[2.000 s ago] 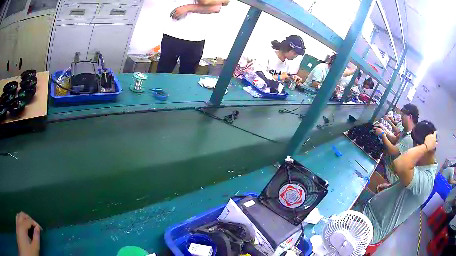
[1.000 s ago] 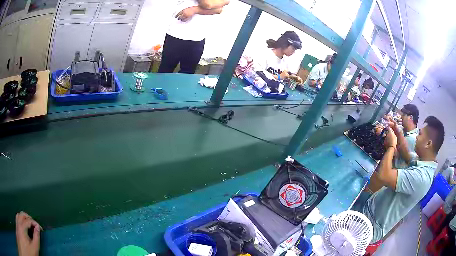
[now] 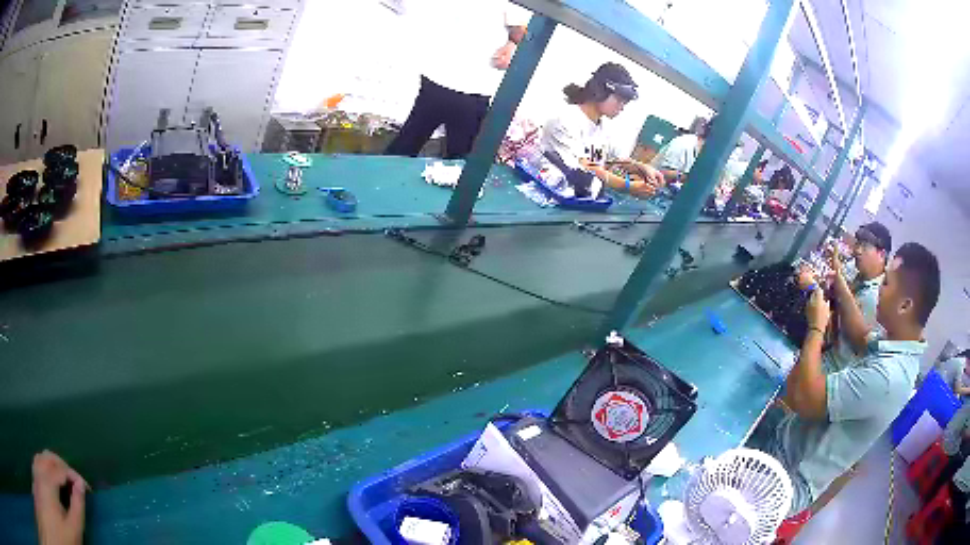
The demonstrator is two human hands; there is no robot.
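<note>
My left hand (image 3: 60, 500) is at the lower left, cut off by the bottom edge, over the near bench edge by the green belt (image 3: 266, 330). Its fingers are loosely curled, with a gap beside the thumb, and I see nothing held. My right hand is out of the picture. A blue bin (image 3: 367, 500) at the bottom centre holds cords and boxy equipment. A square black fan (image 3: 622, 413) with a red-and-white centre stands tilted at its right. A thin black cord (image 3: 466, 250) with a bundled part lies on the belt's far side.
A white desk fan (image 3: 737, 498) is at the bottom right and a green disc (image 3: 281, 534) at the bottom edge. Opposite are black housings (image 3: 59, 176) on a tan board, a blue tray (image 3: 183, 204), a green-rimmed reel (image 3: 296, 174) and blue-handled cutters (image 3: 340, 198). Green posts cross the view; several people work beyond.
The black cord has shifted left along the belt. The person standing opposite has moved right and leans. The near person at right has lowered an arm from the head. My left hand has not moved.
</note>
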